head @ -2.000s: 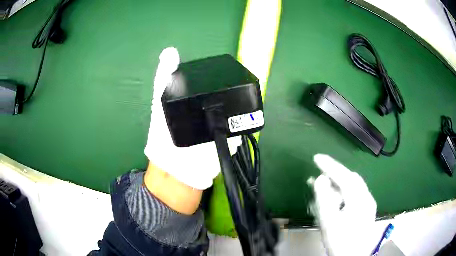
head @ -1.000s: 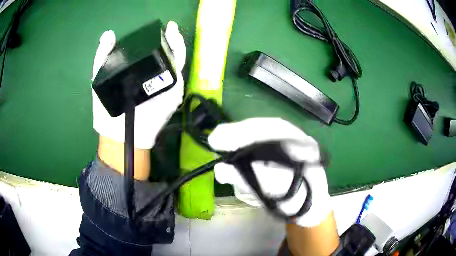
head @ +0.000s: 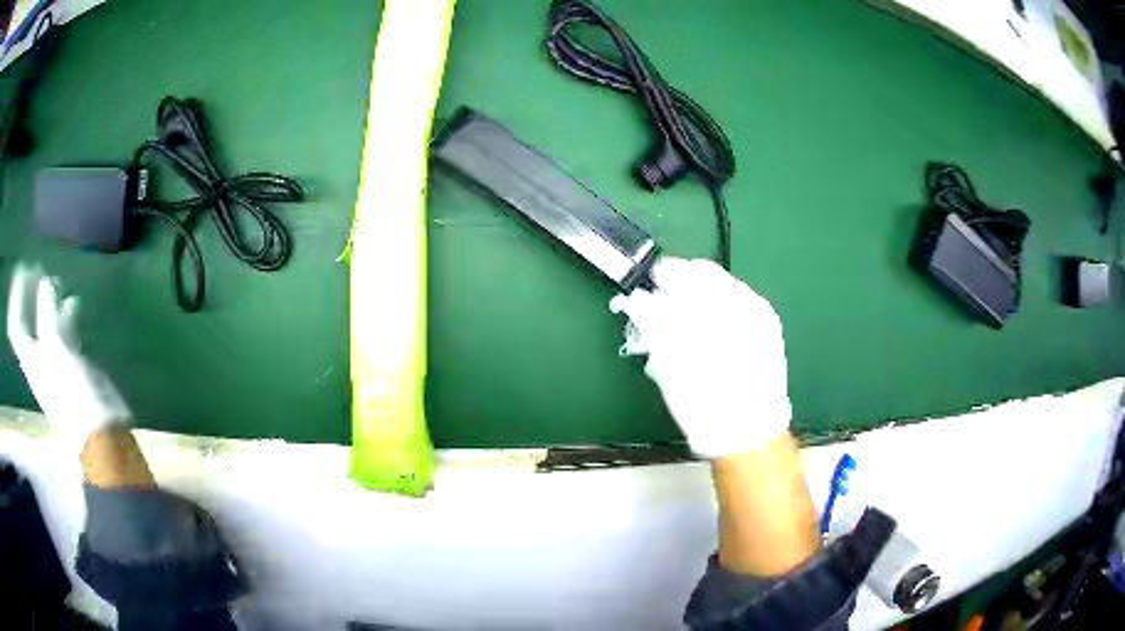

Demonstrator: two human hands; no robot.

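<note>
A long black power adapter (head: 543, 197) lies slantwise on the green belt, right of the yellow-green strip (head: 392, 247). My right hand (head: 703, 345), in a white glove, has its fingers at the adapter's lower right end, where the cord leaves it; the fingertips are partly hidden. The adapter's coiled cord (head: 648, 93) lies above the hand. Another black adapter (head: 84, 207) lies flat left of the strip, its cord (head: 222, 197) looped beside it. My left hand (head: 62, 364), gloved and slightly blurred, is empty with fingers apart, below that adapter.
A smaller adapter (head: 971, 265) with bundled cord and a small black block (head: 1086, 282) lie on the belt at right. A blue toothbrush (head: 840, 483) and a cylinder with a dark round end (head: 910, 582) are on the white ledge (head: 531, 530). Orange and red items show at lower right.
The adapter my left hand held is now on the belt at left with its cord. My left hand is empty and farther left. My right hand let go of that cord and reached the long adapter.
</note>
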